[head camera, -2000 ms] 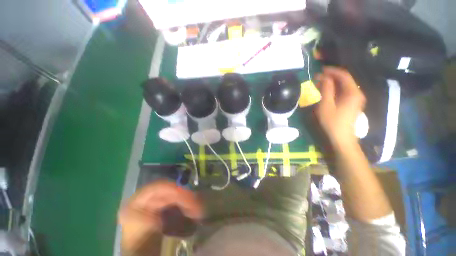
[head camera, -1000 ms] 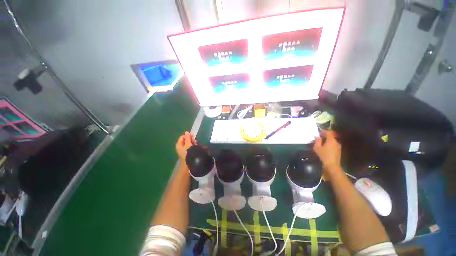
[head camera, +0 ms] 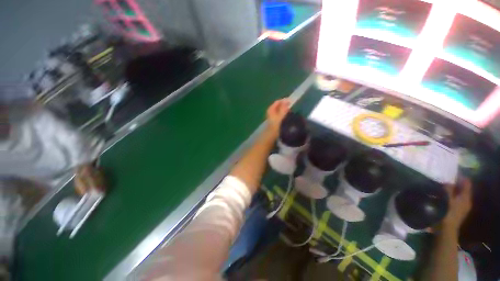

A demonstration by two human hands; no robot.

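Several security cameras [head camera: 363, 174] with black ball heads and white round bases stand in a row on the green bench. Their white leads hang towards the yellow-taped front edge. My left hand [head camera: 278, 111] is beside and behind the leftmost camera's black head; its fingers are partly curled and whether it touches the camera is unclear. My right hand [head camera: 459, 200] is beside the rightmost camera [head camera: 422, 206], blurred and partly hidden by that camera's head, so its hold is unclear.
A monitor [head camera: 419, 49] shows four panes. A keyboard [head camera: 334, 116] bears a yellow tape roll [head camera: 373, 128] and a marker pen [head camera: 408, 144]. The green belt [head camera: 181, 148] runs at left, with a blue tray [head camera: 278, 14] beyond. Another person's hand [head camera: 89, 180] holds a white item at the belt.
The view has turned left, bringing the other person into sight and shifting the cameras right. My hands remain at the two ends of the camera row.
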